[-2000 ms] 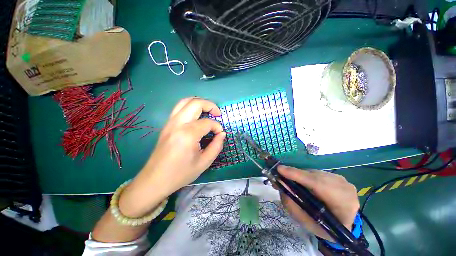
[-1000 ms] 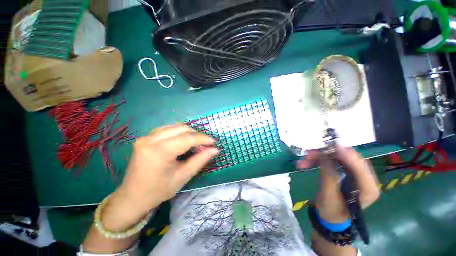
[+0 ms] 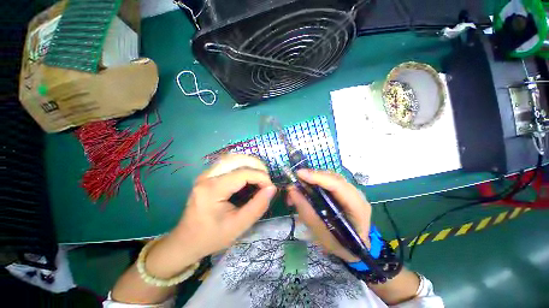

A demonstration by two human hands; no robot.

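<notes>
The green-blue PCB panel [image 3: 316, 139] lies flat on the bench mat, with red lead wires along its left side. Its lower left part is hidden by my hands. My right hand [image 3: 337, 201] is closed on the black soldering iron [image 3: 331, 218], whose blurred metal tip points up and left over the panel. My left hand [image 3: 226, 201] is at the panel's lower left, thumb and forefinger pinched close to my right fingertips. I cannot tell what is between them. A loose pile of red lead wires [image 3: 114, 159] lies at the left.
A cardboard box [image 3: 90, 93] with spare green panels [image 3: 84, 33] stands at the upper left. A white cord loop [image 3: 195, 90] lies beside the black fan [image 3: 283, 54]. The round pot [image 3: 430, 96] stands on white paper [image 3: 385, 159], left of the black iron stand [image 3: 475, 108].
My right hand went right beside the pot with the iron, then came back left over the panel. My left hand has moved slightly right since one second ago, near my right fingers.
</notes>
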